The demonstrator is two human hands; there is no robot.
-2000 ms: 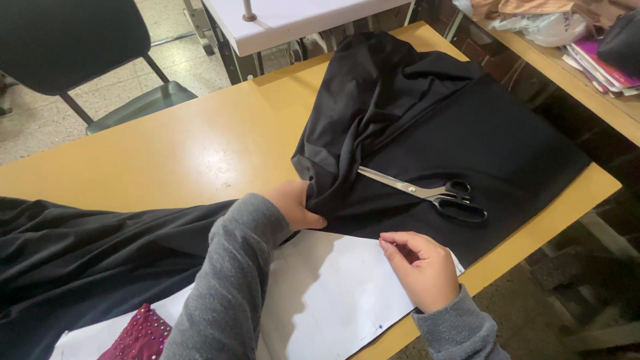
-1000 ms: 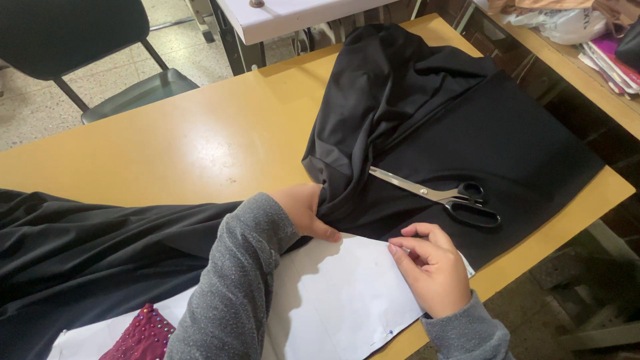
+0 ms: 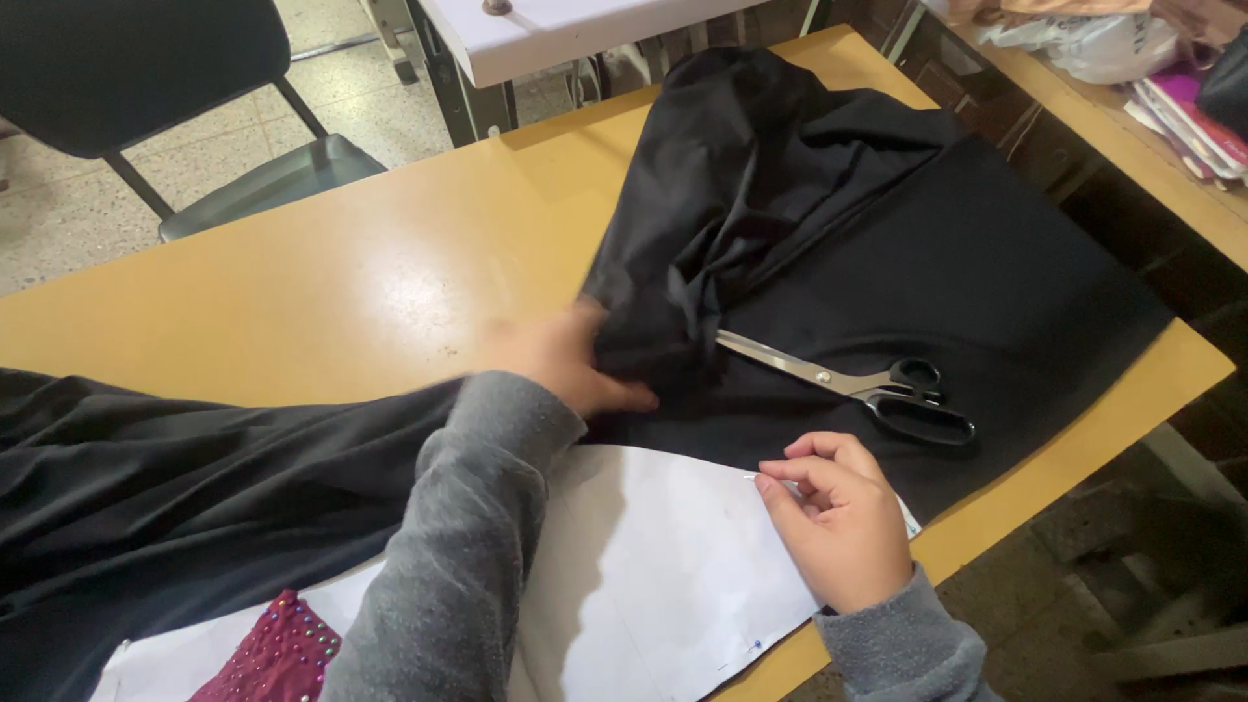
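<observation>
Black fabric [image 3: 985, 253] lies bunched and spread across the yellow table. My left hand [image 3: 565, 361], blurred, rests at the fabric's bunched edge with thumb and fingers apart. Over the paper's upper edge, my right hand [image 3: 843, 517] pinches a thin pin [image 3: 750, 477] between thumb and forefinger. White pattern paper [image 3: 673, 565] lies under my forearms, with a blue-headed pin [image 3: 756, 644] near its lower edge. Metal scissors with black handles [image 3: 829, 376] lie on the fabric, their tips by a fold. A maroon pincushion [image 3: 278, 648] studded with pins sits on the paper at lower left.
The yellow table [image 3: 322, 302] runs across the view. A black chair [image 3: 146, 88] stands beyond it at upper left, and a white table [image 3: 585, 24] adjoins the far edge. At upper right, a wooden shelf [image 3: 1082, 117] bears a plastic bag [image 3: 1121, 47] and papers.
My left hand has shifted a little up and left along the bunched fabric, and its fingers have spread. My right hand stays at the paper's upper edge.
</observation>
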